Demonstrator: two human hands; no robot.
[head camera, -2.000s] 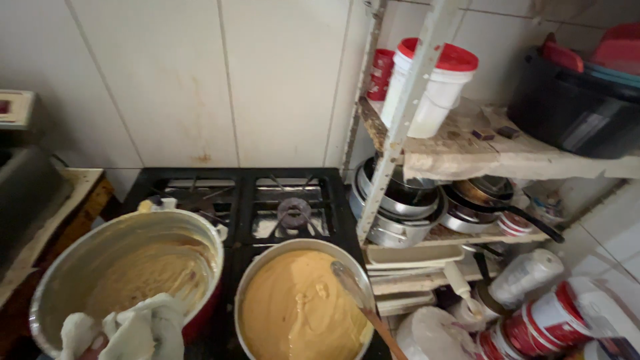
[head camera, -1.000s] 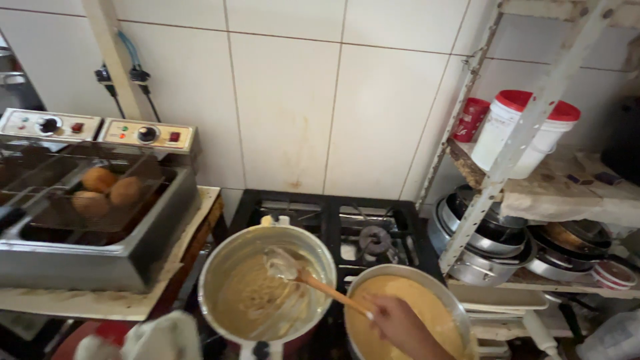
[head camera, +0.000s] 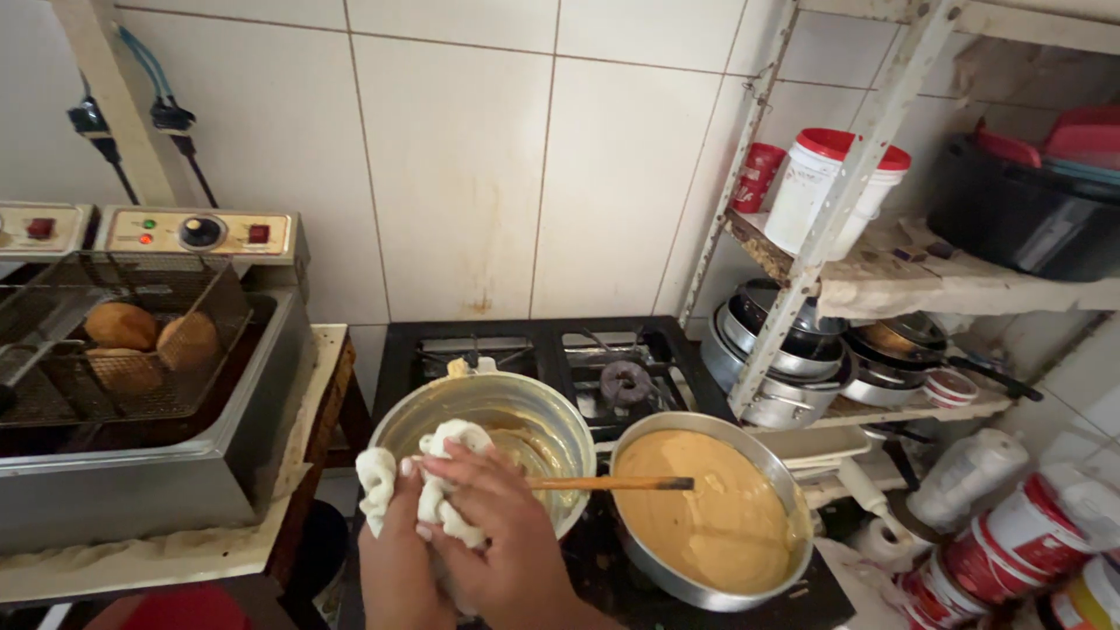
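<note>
My left hand (head camera: 398, 560) and my right hand (head camera: 503, 534) are together over the near left part of a metal pot (head camera: 573, 420), both closed on a bunched white cloth (head camera: 455, 433). Creamy residue coats the inside of this pot. A wooden spoon's handle (head camera: 612, 483) sticks out to the right across the pot's rim; its head is hidden. Just right of it, a round metal pan (head camera: 770, 455) holds a smooth orange-beige mixture (head camera: 700, 507). Both vessels stand on a black gas stove (head camera: 534, 337).
At the left, a fryer (head camera: 262, 455) with a wire basket (head camera: 219, 271) holds several browned pieces (head camera: 122, 325). To the right, a metal shelf rack (head camera: 809, 219) carries stacked pans (head camera: 792, 402), a white bucket (head camera: 818, 192) and a black pot (head camera: 1032, 210). Red and white tubs (head camera: 980, 542) lie below.
My right hand has let go of the wooden spoon, moved left from it and joined my left hand on the white cloth. The spoon's handle now points right, over the pan of mixture.
</note>
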